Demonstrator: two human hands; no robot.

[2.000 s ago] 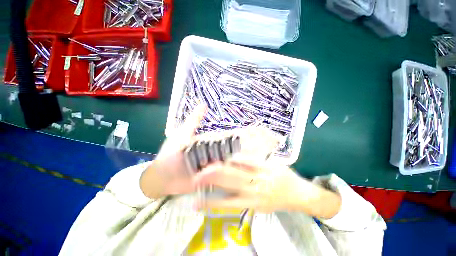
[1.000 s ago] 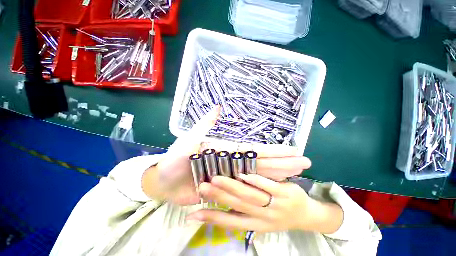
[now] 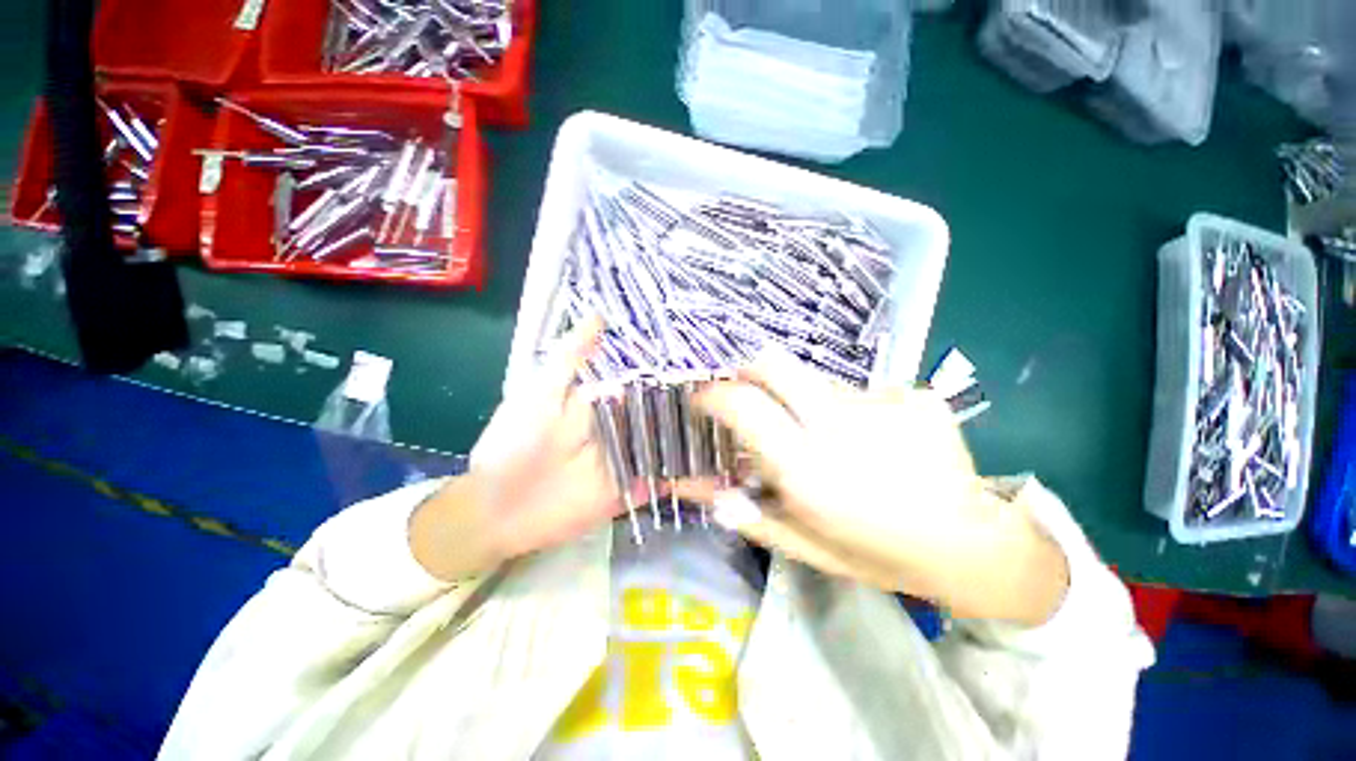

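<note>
Several silver stepped pins point(image 3: 666, 431) lie side by side in a row between my hands, thick ends up toward the tub and thin stems pointing down toward me. My left hand point(image 3: 528, 468) holds the row from the left and beneath. My right hand point(image 3: 855, 468) is at the row's right side, its fingers on the pins and slightly blurred. A slim dark stick with a pale end point(image 3: 956, 387) sticks out beyond my right hand. The white parts tub point(image 3: 759, 159), heaped with loose pins, lies just beyond my hands.
Red parts bins point(image 3: 342, 268) with pins are at the left, beside a thick black flexible arm point(image 3: 89, 193). White scraps point(image 3: 268, 353) and a small clear bag point(image 3: 362, 394) lie near the bench edge. A clear box point(image 3: 796, 82) is at the back. A translucent tub of pins point(image 3: 1175, 387) is at the right.
The pins have turned from showing their thick ring ends to showing thin stems pointing toward me. My right hand has moved up and to the right, over the row's right side.
</note>
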